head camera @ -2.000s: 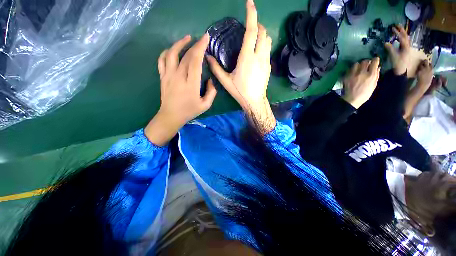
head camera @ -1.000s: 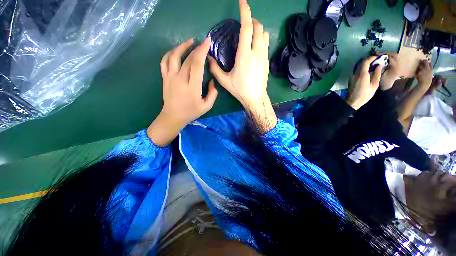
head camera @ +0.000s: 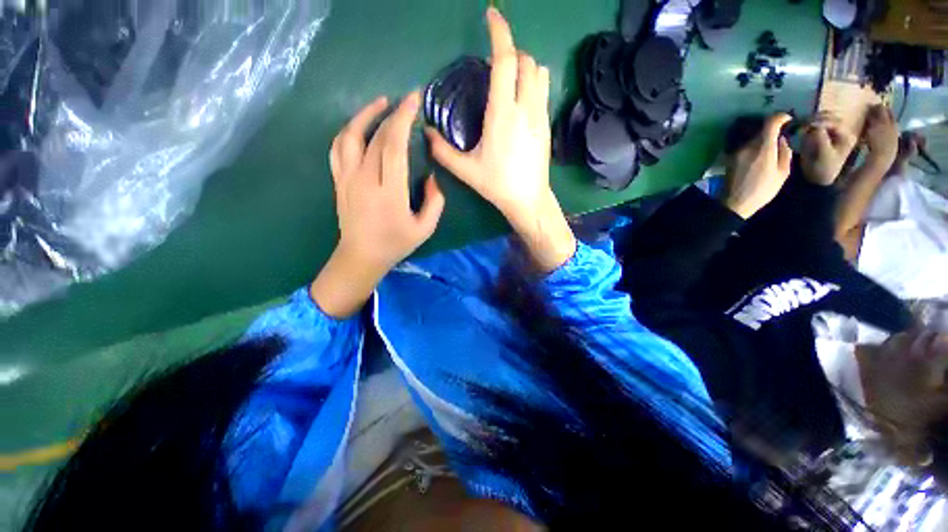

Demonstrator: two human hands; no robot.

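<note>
A short stack of black oval covers (head camera: pixel 453 102) is on the green work surface in front of me, its edges fanned and shining. My right hand (head camera: pixel 505 145) is around its right side, thumb at the near edge and index finger stretched out past it. My left hand (head camera: pixel 374 192) is just left of the stack, fingers bent, index fingertip close to the stack's left edge. A dark patch shows between its fingers and thumb; whether it holds a cover there is hidden.
A large clear plastic bag (head camera: pixel 135 135) with dark contents lies at left. A pile of black covers (head camera: pixel 624 99) is at right. Beyond it are small black parts (head camera: pixel 765 64) and a tan board (head camera: pixel 847 88). A neighbour in a black top (head camera: pixel 769 281) works close at right.
Both hands keep nearly the same pose around the stack. The view has shifted slightly. The neighbour's hands came together around a part, then shifted slightly.
</note>
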